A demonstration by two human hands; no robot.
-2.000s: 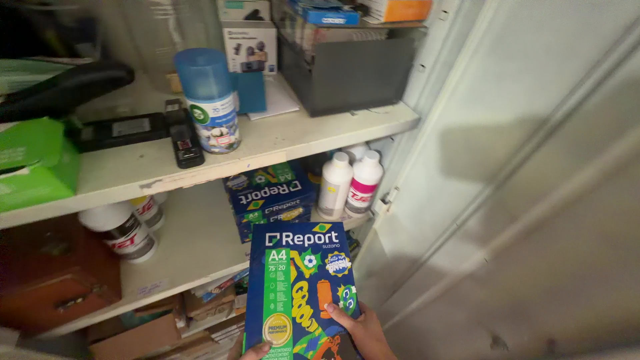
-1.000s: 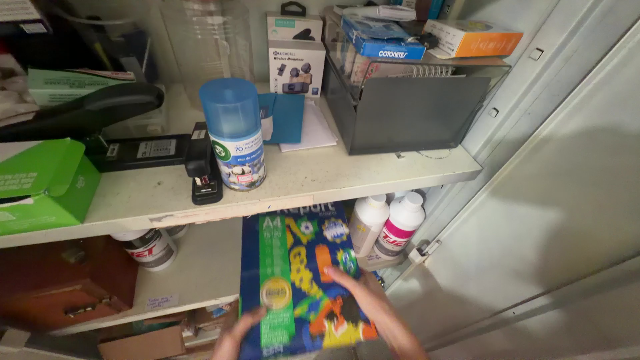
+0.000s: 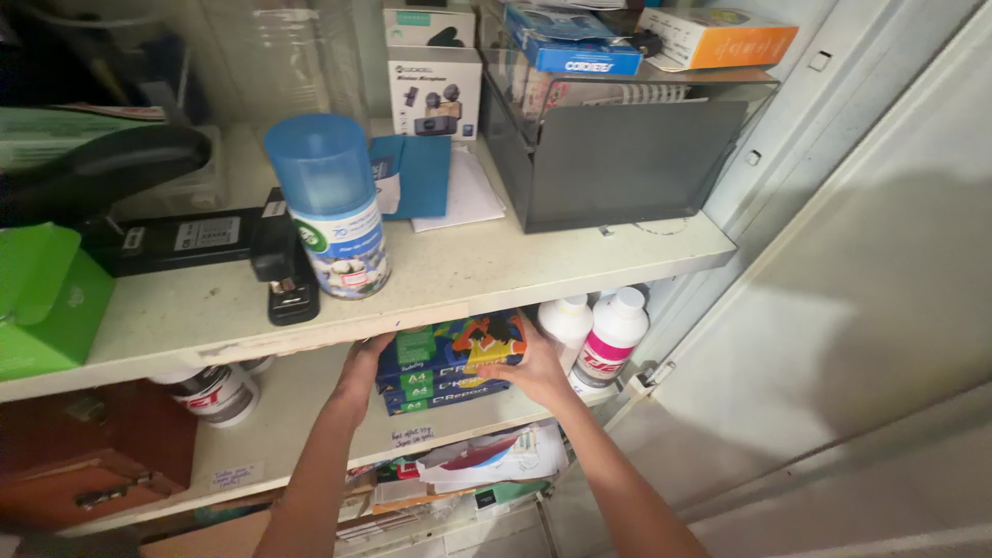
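Observation:
A stack of several blue A4 paper reams (image 3: 449, 380) lies on the middle shelf of the cabinet, its spines facing me. My left hand (image 3: 368, 364) holds the left side of the top ream, the fingertips partly hidden under the upper shelf's edge. With its thumb across the front corner, my right hand (image 3: 531, 364) grips the right side of the same ream. The top ream's rear part is hidden by the upper shelf. Just right of the stack stand white plastic bottles, one plain (image 3: 566, 325) and one with a magenta label (image 3: 611, 341).
The upper shelf edge (image 3: 465, 306) runs close above my hands, with an air freshener can (image 3: 333, 209), a black stapler (image 3: 287, 271) and a dark desk tray (image 3: 635, 163) on it. A brown wooden box (image 3: 93, 449) stands lower left. The metal cabinet door (image 3: 852, 310) is at right.
The ream that was in front of the shelves is now on top of the stack on the middle shelf. Both hands have moved inward with it, to its two sides.

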